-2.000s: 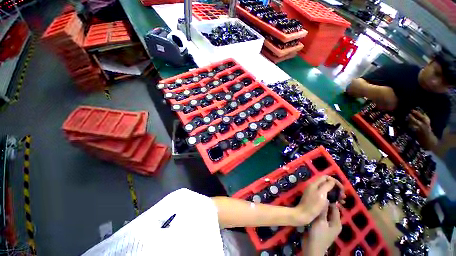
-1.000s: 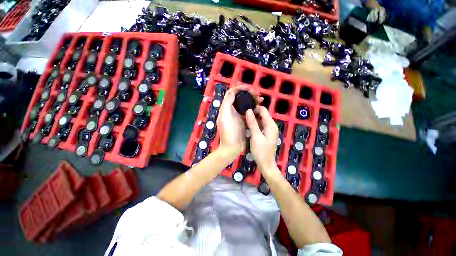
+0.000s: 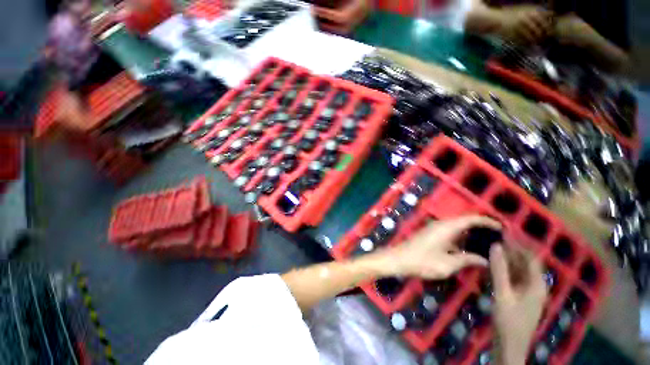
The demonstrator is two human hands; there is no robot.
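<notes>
A red-orange pocket tray lies on the bench in front of me. Several of its pockets hold black assemblies with round grey discs; the far row shows dark pockets. My left hand is over the tray, its fingers curled around a dark round piece. My right hand is close beside it, blurred, with fingertips near the piece; whether it grips the piece is unclear.
A filled tray stack with a green tag stands at the left. A heap of loose black parts lies beyond my tray. A white box is at the far left. Red trays are stacked on the floor. Another person's arms show opposite.
The view has swung left and blurred. The dark piece is still in my left hand, over the tray, and my right hand remains close beside it.
</notes>
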